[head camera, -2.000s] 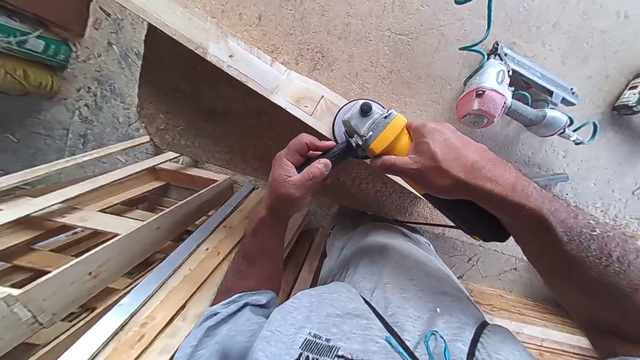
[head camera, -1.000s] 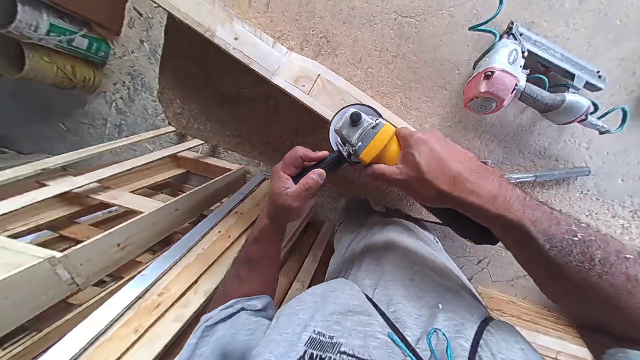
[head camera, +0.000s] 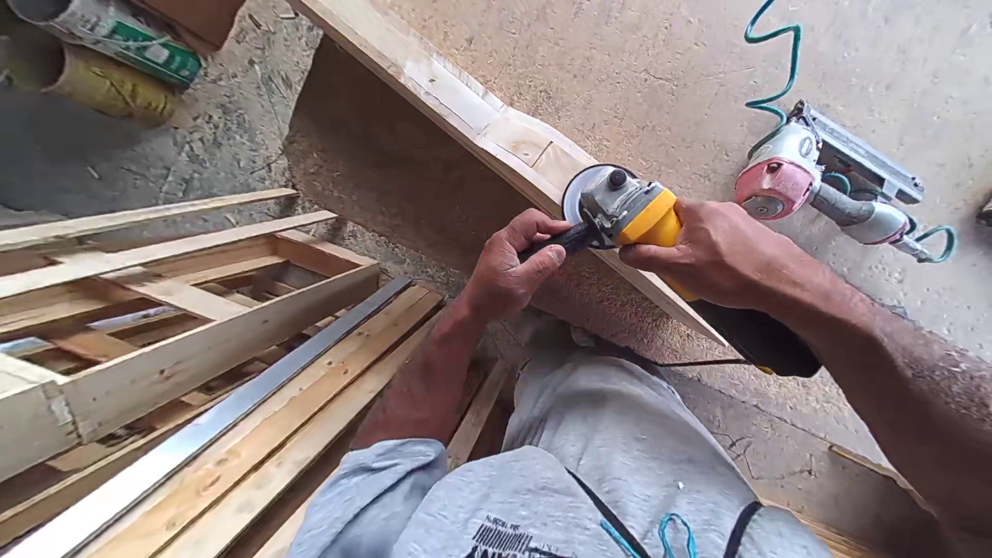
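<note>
A yellow and black angle grinder is held in both hands at the middle of the view. My right hand wraps around its yellow body, while my left hand grips the black side handle. The grinder's disc lies over the edge of a long wooden board that runs diagonally beneath the tool. Pale, smoothed-looking patches and a joint line show on the board's upper face. Whether the disc touches the wood cannot be told.
A pneumatic nailer with a coiled green hose lies on the dusty floor at right. Slatted wooden frames, loose planks and a metal straightedge fill the lower left. Cylindrical containers stand at upper left.
Both hands keep their hold on the grinder, which has moved slightly relative to the board. The view has shifted a little.
</note>
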